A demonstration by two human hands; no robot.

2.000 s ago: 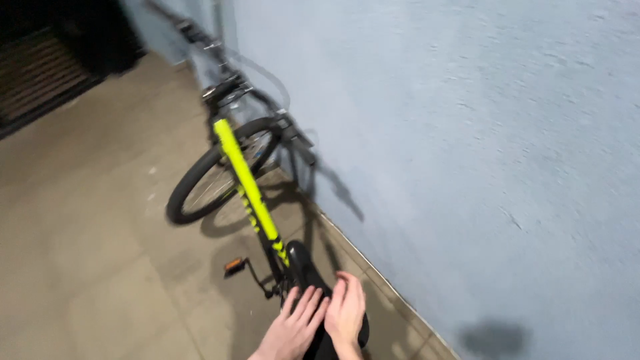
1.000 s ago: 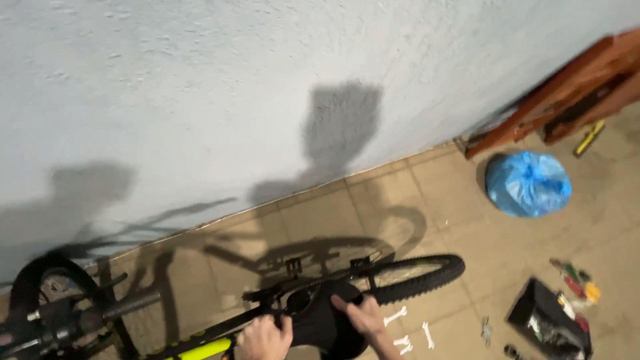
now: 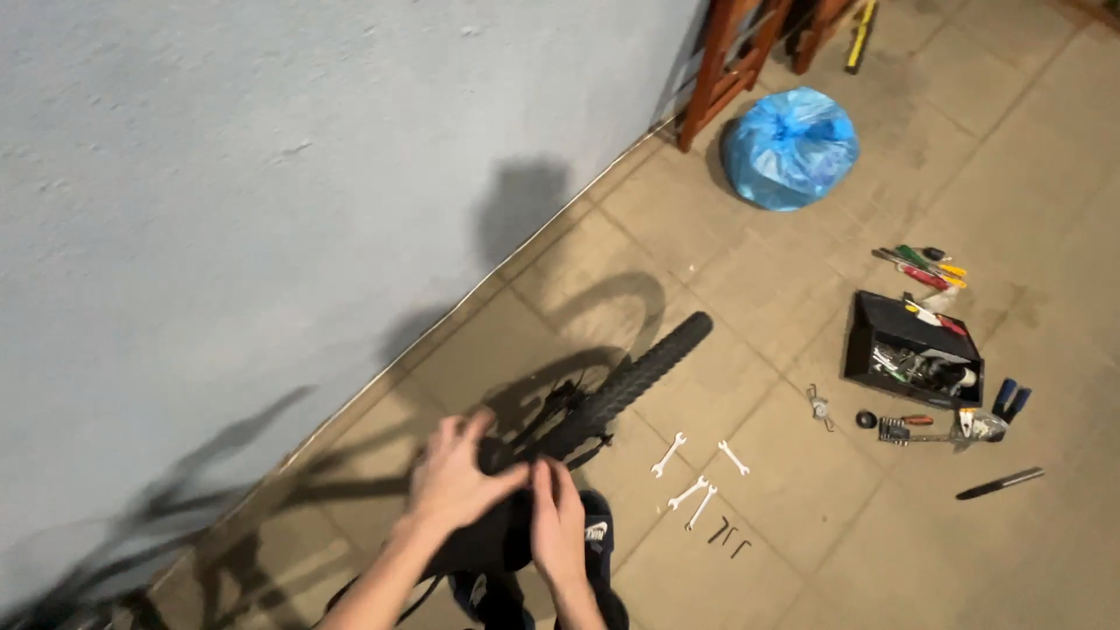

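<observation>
The black bicycle saddle (image 3: 490,535) lies under both of my hands at the bottom centre. My left hand (image 3: 455,481) rests over its left side with the thumb stretched to the right and the fingers pointing up. Along the saddle's right edge, my right hand (image 3: 556,516) touches it with the fingers close together. Whether either hand grips the saddle is unclear. Beyond the hands, the knobby rear tire (image 3: 652,372) extends up and right. The frame is mostly hidden by my hands and the saddle.
Several open-end wrenches (image 3: 670,455) and hex keys (image 3: 729,535) lie on the tiled floor. An open black toolbox (image 3: 914,354) stands farther right among loose tools. A blue plastic bag (image 3: 792,149) sits near a wooden frame (image 3: 722,74). The painted wall (image 3: 262,219) rises at left.
The view has turned from the bicycle's front toward its rear wheel and the tools. My hands have stayed at the saddle; the left hand's fingers are now more spread than one second ago.
</observation>
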